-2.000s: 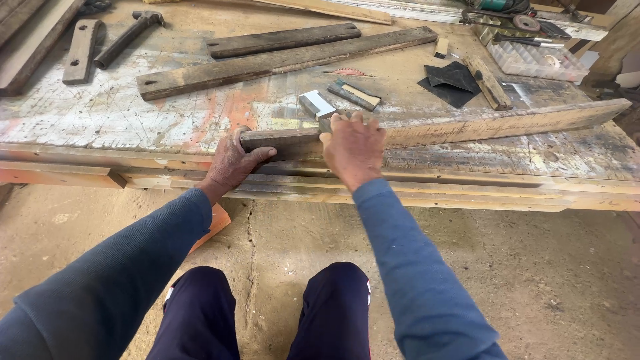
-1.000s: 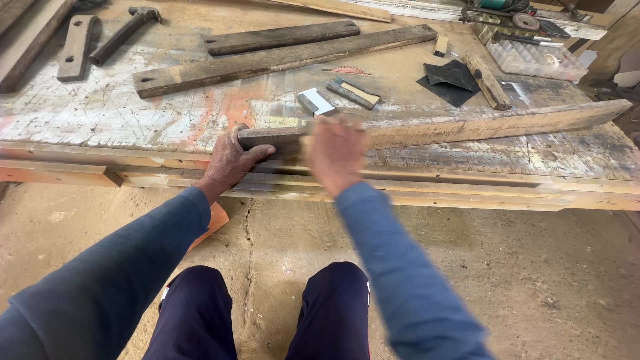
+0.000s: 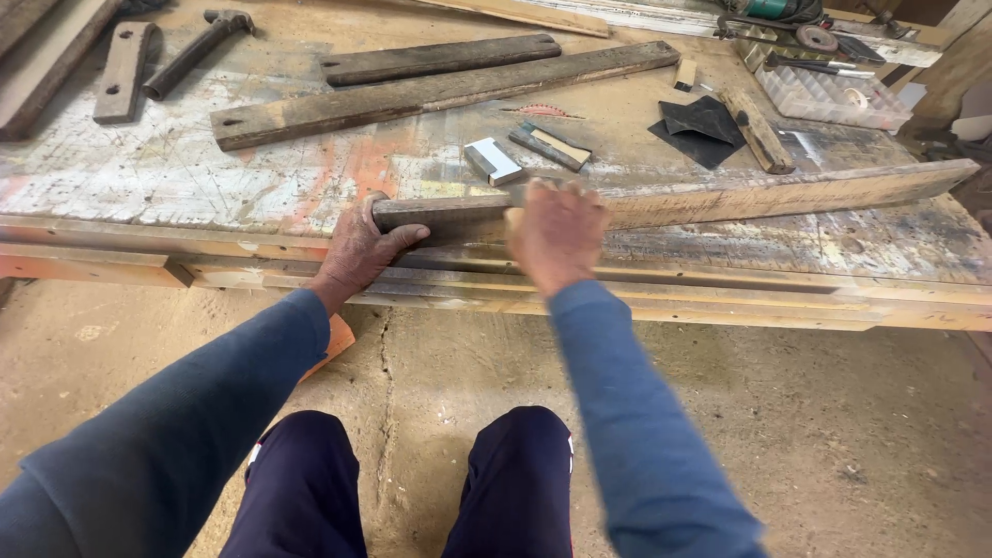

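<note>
A long weathered wooden board (image 3: 744,198) lies along the front of the workbench, its left end dark. My left hand (image 3: 360,244) grips that left end, with the thumb on the near face. My right hand (image 3: 558,225), blurred, is closed on a small block that it mostly hides, against the board's top edge. Just behind are a small block with a white face (image 3: 494,161) and a sanding block wrapped in dark paper (image 3: 550,146). Dark sandpaper sheets (image 3: 697,130) lie farther right, beside a short worn wooden piece (image 3: 756,130).
Two old wooden slats (image 3: 442,89) lie across the workbench (image 3: 155,178). At the back left are a hammer (image 3: 199,53) and a short wooden piece with holes (image 3: 124,74). A red saw blade (image 3: 542,111) pokes through the top. A clear compartment box (image 3: 833,93) stands back right.
My right hand has shifted slightly left along the board since two seconds ago. My left hand stays at the board's left end.
</note>
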